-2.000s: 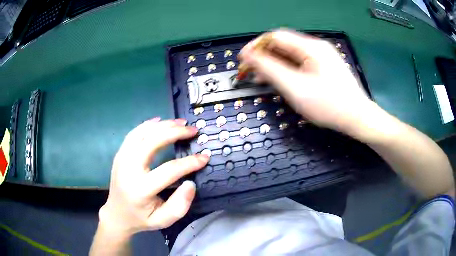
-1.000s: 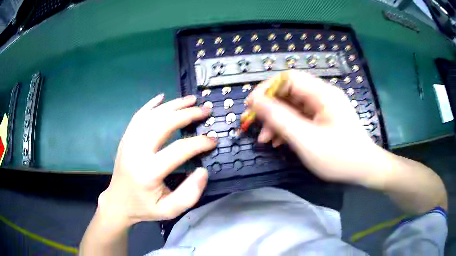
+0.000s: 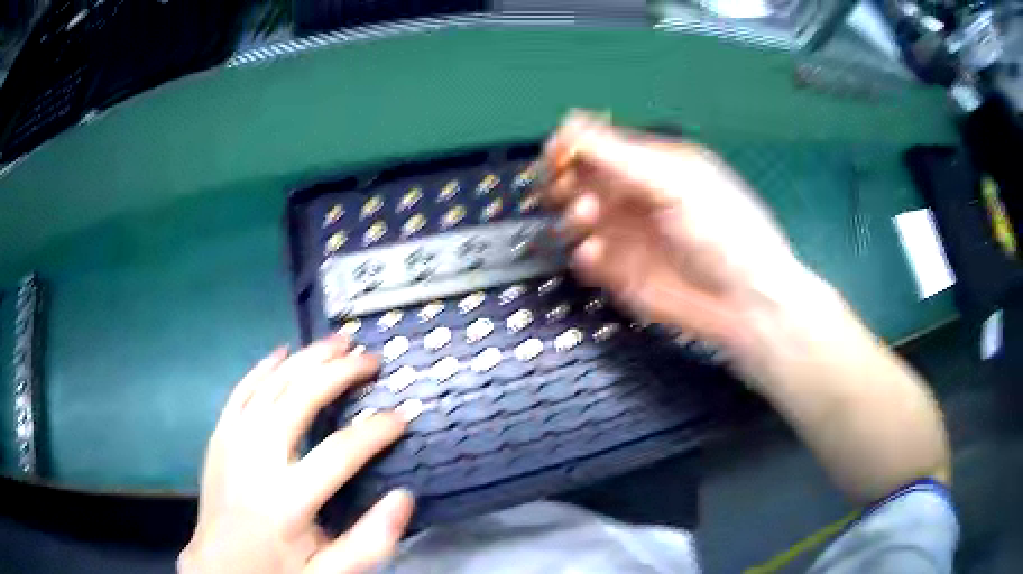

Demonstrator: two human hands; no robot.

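Note:
The black component tray (image 3: 527, 454) lies in front of me, tilted slightly, with rows of small components (image 3: 479, 330) in its upper and middle pockets. The lower pockets look empty. A silver fixture strip (image 3: 443, 267) lies across the tray's upper rows; its right end is hidden by my right hand. My right hand (image 3: 662, 224) is blurred above the strip's right part, fingers closed around something orange-yellow, perhaps a small tool. My left hand (image 3: 303, 448) has its fingers spread, fingertips resting on the tray's left edge.
A spare fixture strip (image 3: 27, 376) lies at the bench's left. A white pad (image 3: 924, 253) lies at the right beside a black tray (image 3: 965, 213) with a yellow printed item (image 3: 996, 215). A thin object (image 3: 859, 213) lies on the green mat. Dark equipment stands behind.
My right hand has moved from the tray's lower middle pockets up to the strip's right part. The view has shifted, so the tray appears farther left and lower. My left hand stays at the tray's left edge.

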